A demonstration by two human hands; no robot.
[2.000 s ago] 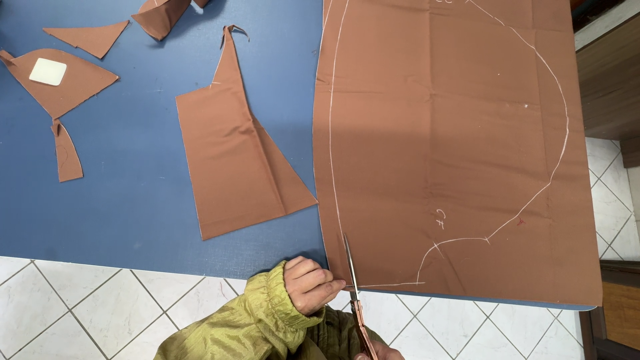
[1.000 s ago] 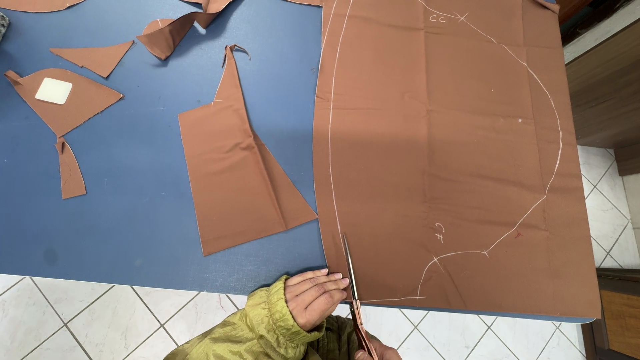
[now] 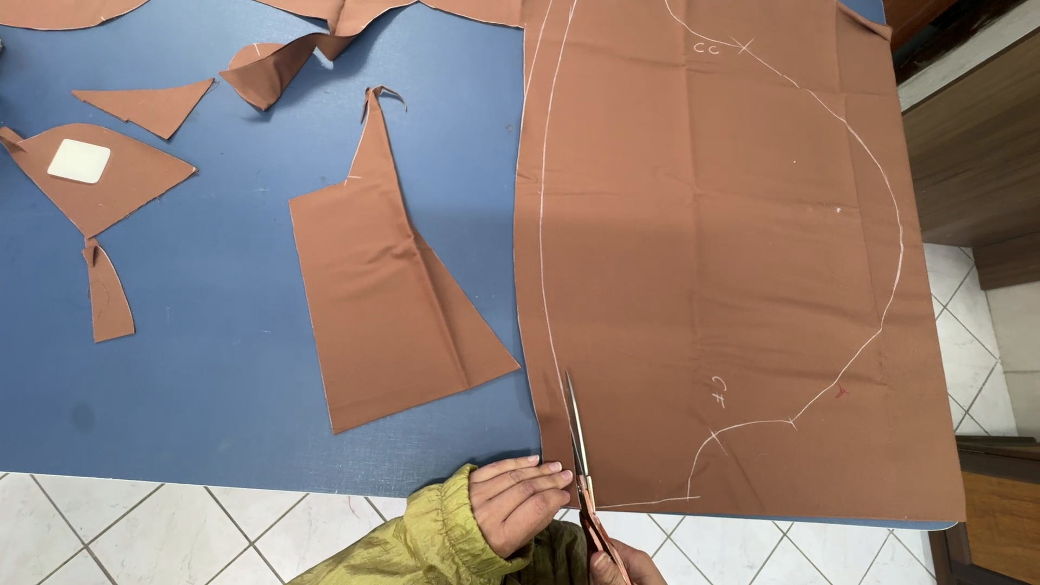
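Note:
Brown fabric (image 3: 617,276) marked with white chalk lines lies on the blue table at the right. My right hand (image 3: 630,565) holds tailor's scissors (image 3: 587,479) by the handles at the near edge; the blades point away from me along the left chalk line, slightly apart. My left hand (image 3: 522,496) rests flat on the fabric's near left corner, fingertips beside the blades, holding nothing. A cut brown fabric piece (image 3: 382,301) with a narrow top lies left of the large fabric.
On the blue table (image 3: 211,390) at left lie a brown scrap (image 3: 138,175) with a white square tailor's chalk (image 3: 79,161) on it, a small triangular scrap (image 3: 154,107), a narrow scrap (image 3: 110,296) and a twisted strip (image 3: 276,73). Wooden furniture (image 3: 975,130) stands at the right.
My left hand has flattened on the fabric, where its fingers were curled two seconds ago. The scissors stay at the same part of the chalk line. The view has shifted somewhat.

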